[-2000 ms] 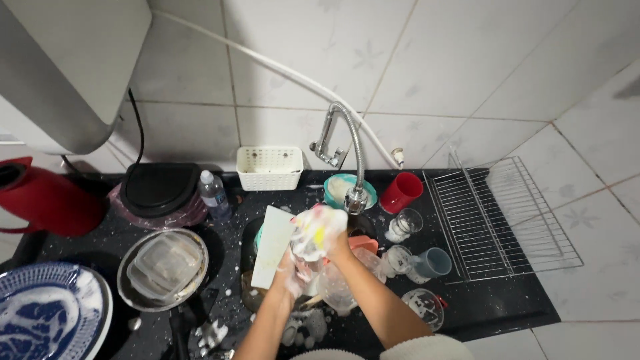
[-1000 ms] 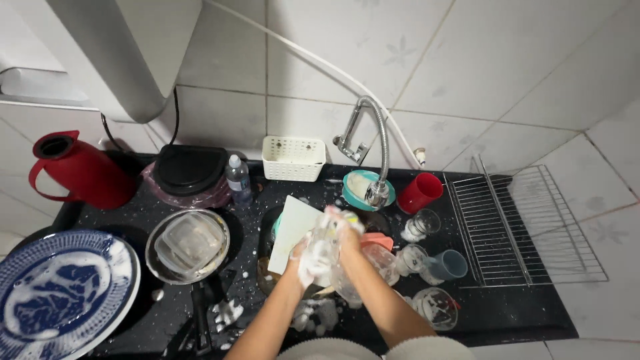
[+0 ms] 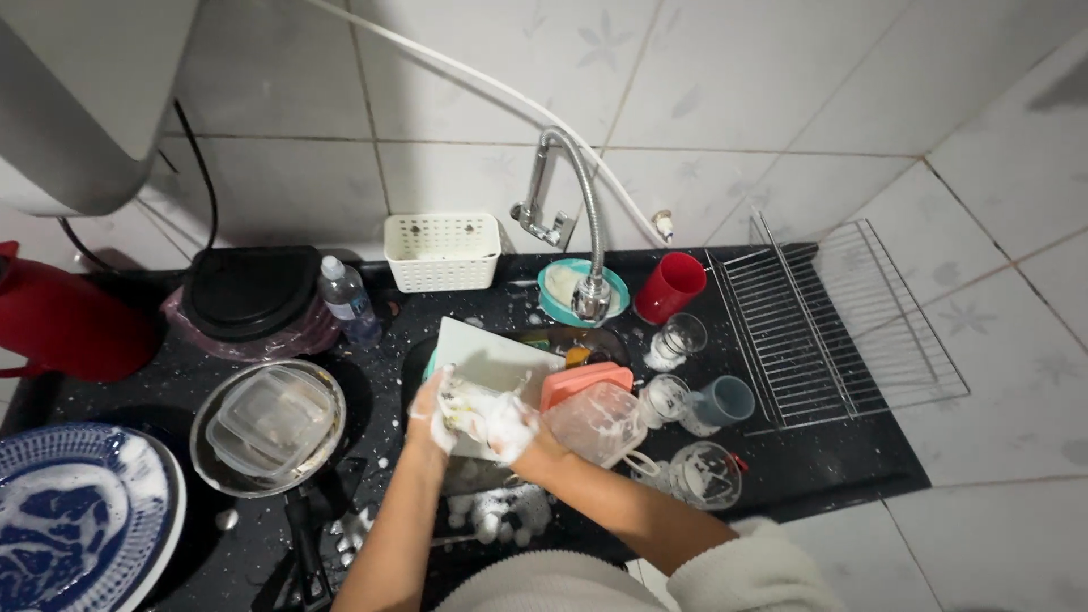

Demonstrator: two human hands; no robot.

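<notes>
Over the sink, my left hand and my right hand are both closed around a clear, foam-covered vessel, perhaps a glass; suds hide its shape and most of my fingers. A white cutting board leans in the sink just behind my hands. Right of them are a coral plastic lid and a clear plastic container. The chrome faucet head hangs behind, over a teal bowl with something whitish in it. No water is seen running.
Soapy glasses, a blue-grey cup and a red cup stand right, before a wire dish rack. Left are a frying pan holding clear containers, a soapy blue plate, a plastic bottle and a red thermos jug. A white basket sits behind.
My hands have drawn apart a little and sit lower and to the left over the sink, still around a foamy thing. The yellow patch seen between them two seconds ago is now mostly covered by foam.
</notes>
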